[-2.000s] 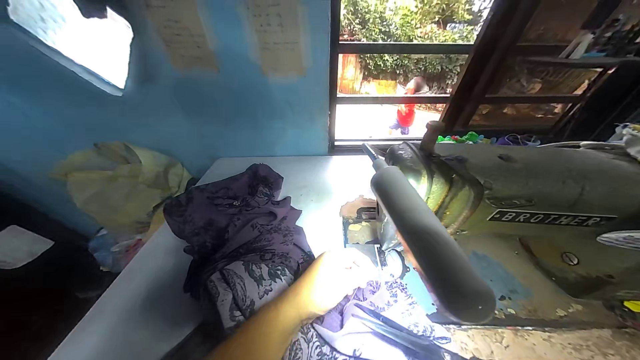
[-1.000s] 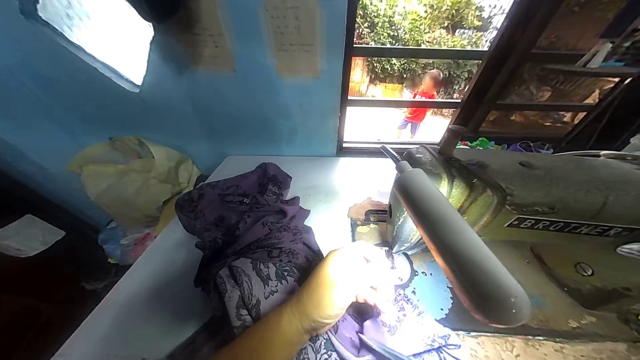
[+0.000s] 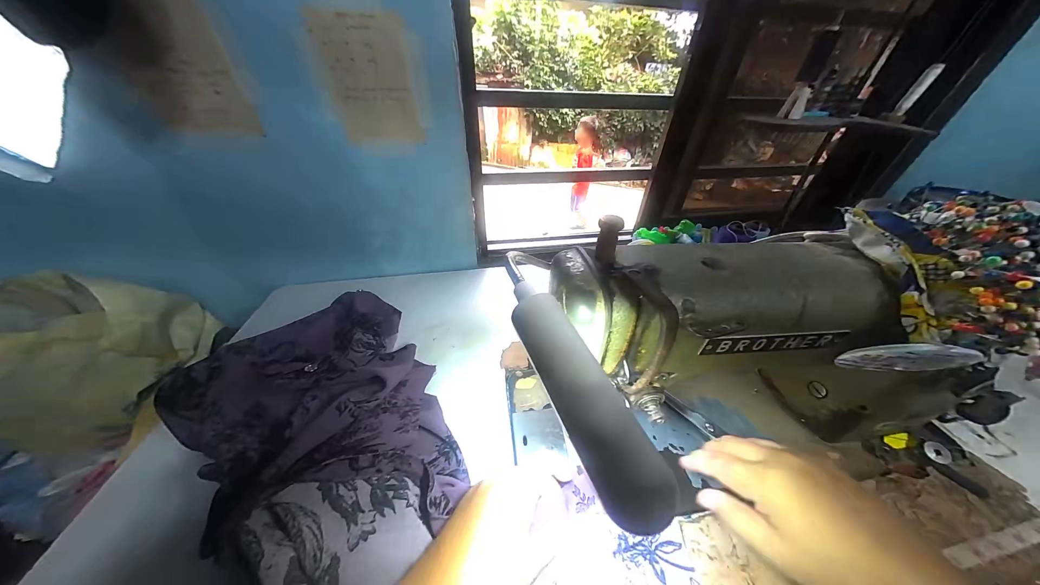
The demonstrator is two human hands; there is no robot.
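A purple garment with a black floral print (image 3: 325, 406) lies bunched on the white table, its paler patterned part nearer me. My left hand (image 3: 520, 512) rests on light fabric with a blue-purple print (image 3: 650, 556) in front of the sewing machine (image 3: 764, 292); glare hides its fingertips. At the machine's base, my right hand (image 3: 772, 504) has its fingers at a black-handled tool (image 3: 686, 483), perhaps scissors; the grip is unclear. A grey padded cylinder (image 3: 597, 414) on a bent metal arm slants across the needle area and hides part of it.
A pale yellow bag (image 3: 89, 357) stands left of the white table (image 3: 284, 309). At the far right lies a heap of colourful thread spools or similar small items (image 3: 991, 260). Behind the machine is a barred window (image 3: 569, 97), with a person in red (image 3: 583, 162) outside.
My right hand has come into view at the machine's base; the earlier frames do not show it. My left hand stays by the fabric. The person outside has shifted.
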